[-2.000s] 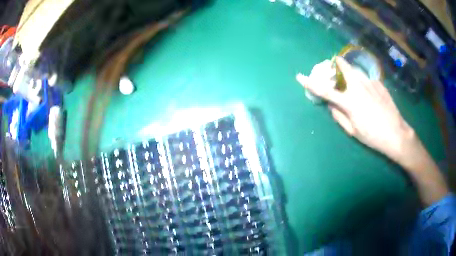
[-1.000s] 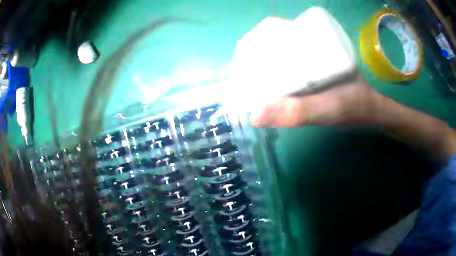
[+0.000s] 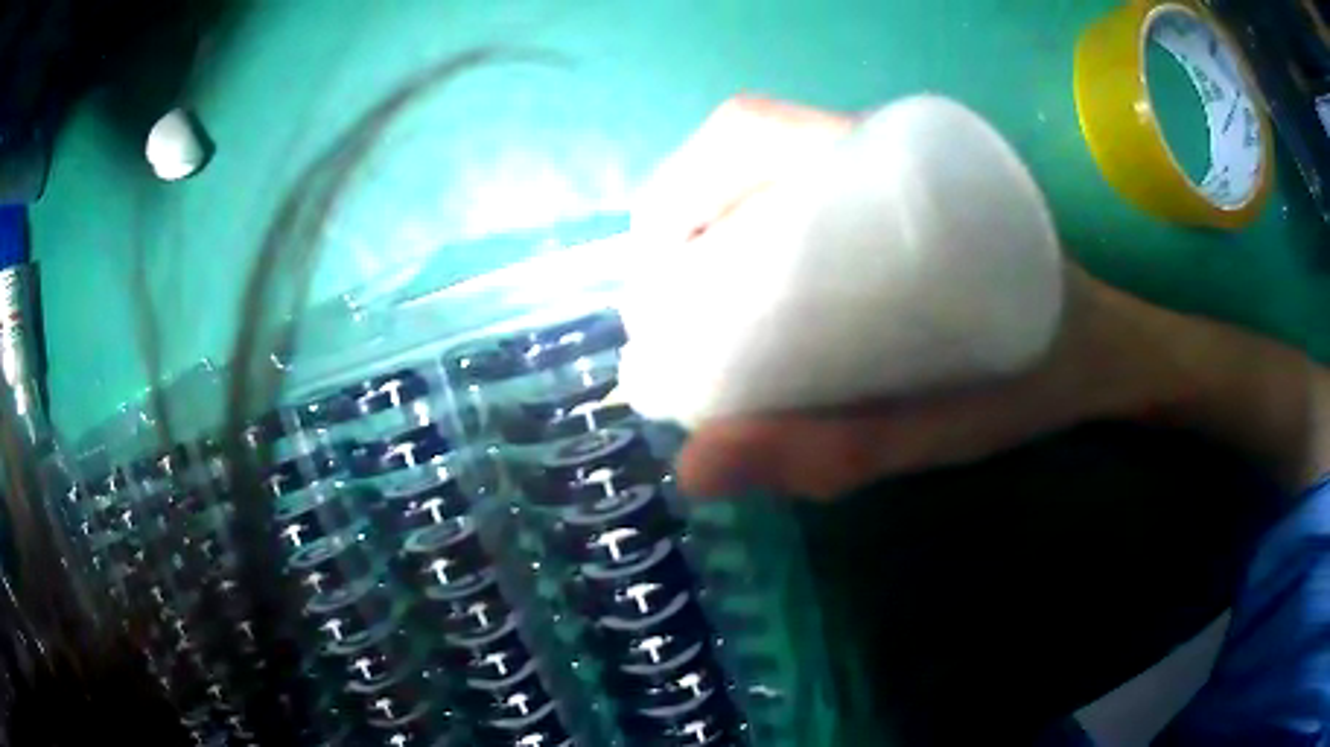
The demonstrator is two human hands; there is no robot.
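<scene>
My right hand [image 3: 817, 455] grips a white squeeze bottle [image 3: 890, 263] from beneath, with the bottle tilted down to the left over the tray's upper right corner. Glare whitens the bottle's left part and part of the fingers. The clear blister tray [image 3: 503, 365] lies below, with columns of small black components [image 3: 613, 546], each with a bright T-shaped glint. The bottle's tip is near the top of the rightmost full column; whether it touches a component cannot be told. My left hand is not in view.
A yellow tape roll [image 3: 1145, 124] lies at the upper right of the green mat [image 3: 438, 88]. A small white cap [image 3: 177, 145] lies at the upper left. A slim white tube [image 3: 18, 336] is at the left edge. Dark blurred hair-like strands cross the left side.
My right hand has brought the bottle from beside the tape roll to the tray's corner and tilted it. The view has moved closer to the tray.
</scene>
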